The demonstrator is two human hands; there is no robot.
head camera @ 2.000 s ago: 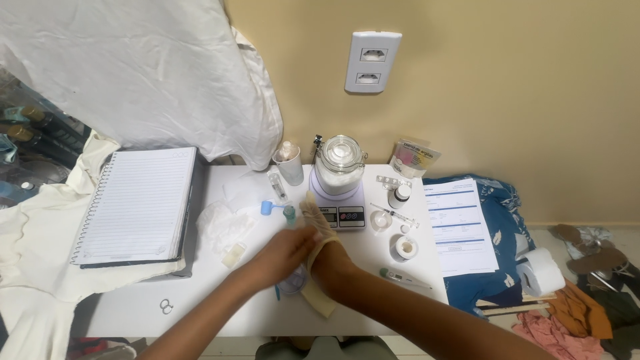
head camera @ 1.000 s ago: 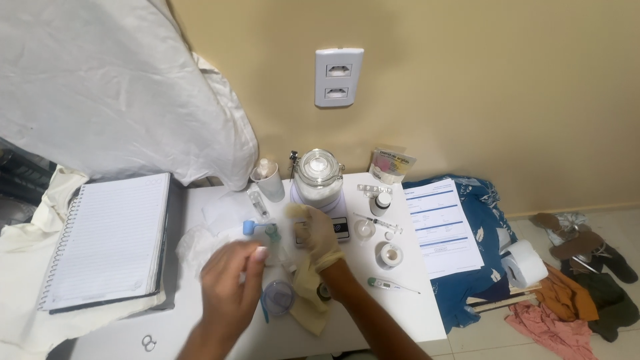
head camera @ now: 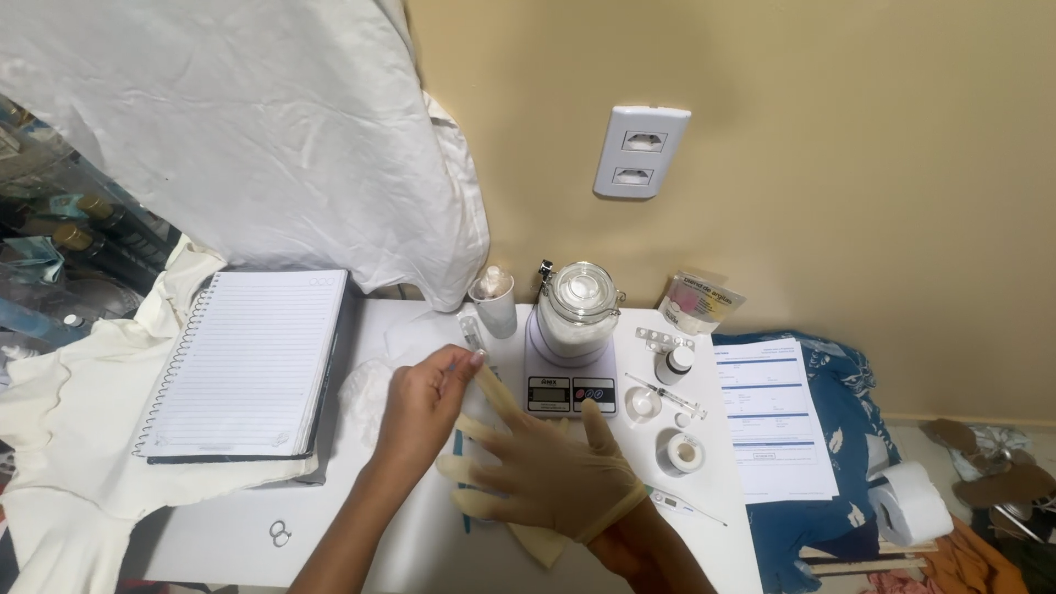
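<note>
A pale latex glove covers my right hand [head camera: 549, 470], its fingers spread and nothing in them. With bare fingertips my left hand [head camera: 429, 396] pinches the tip of one of that glove's fingers. Another latex glove [head camera: 540, 543] lies partly hidden beneath the gloved hand. Just behind stands a digital kitchen scale [head camera: 571, 396] bearing a clamp-lid glass jar [head camera: 577, 309] of white content. A white cup [head camera: 495, 309] and a clear capped tube [head camera: 470, 332] are to the jar's left.
On the left lies a spiral notebook [head camera: 239, 363], with two rings [head camera: 280, 533] in front. Right of the scale are a small dark bottle [head camera: 675, 365], a syringe [head camera: 667, 394], a tape roll [head camera: 681, 454], a digital thermometer [head camera: 681, 502], a blister pack [head camera: 660, 339] and printed sheets [head camera: 775, 429].
The glove, being handled at the right hand two seconds ago, now covers it with fingers spread. My left hand, apart from it one second ago, now touches a glove fingertip.
</note>
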